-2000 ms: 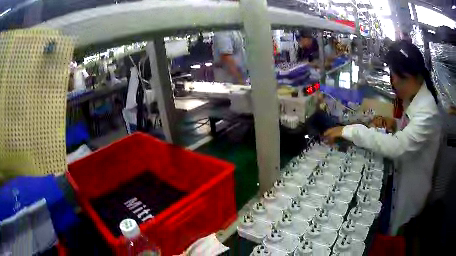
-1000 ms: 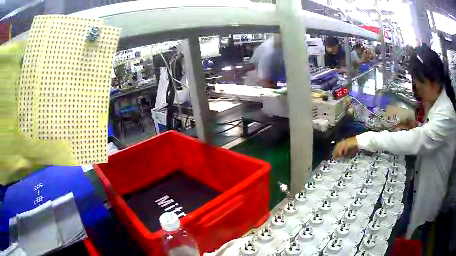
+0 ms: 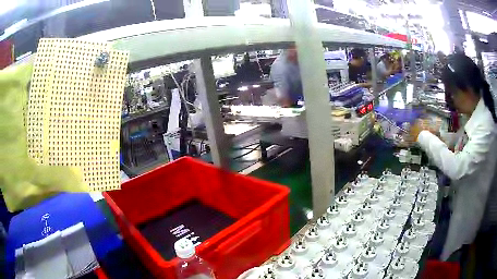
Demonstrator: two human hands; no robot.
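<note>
Neither of my hands is in view. Nearest in front of me is an open red crate [image 3: 256, 229] with black material [image 3: 185, 220] bearing white print lying inside. To its right, white plug-in adapter units [image 3: 340, 242] stand in dense rows with their metal pins up. A clear plastic bottle [image 3: 188, 264] with a white cap stands at the crate's near side, cut off by the lower edge.
A perforated cream sheet [image 3: 76, 114] and yellow cloth [image 3: 16, 131] hang at left, above a blue sheet [image 3: 65, 218] and pale papers [image 3: 57, 253]. A pale post [image 3: 319, 120] rises behind the crate. A person in a white coat [image 3: 471, 163] works at right.
The view has swung left since the oldest frame, so crate and adapters sit further right. The co-worker's hand has moved from the far end of the rows back toward their body.
</note>
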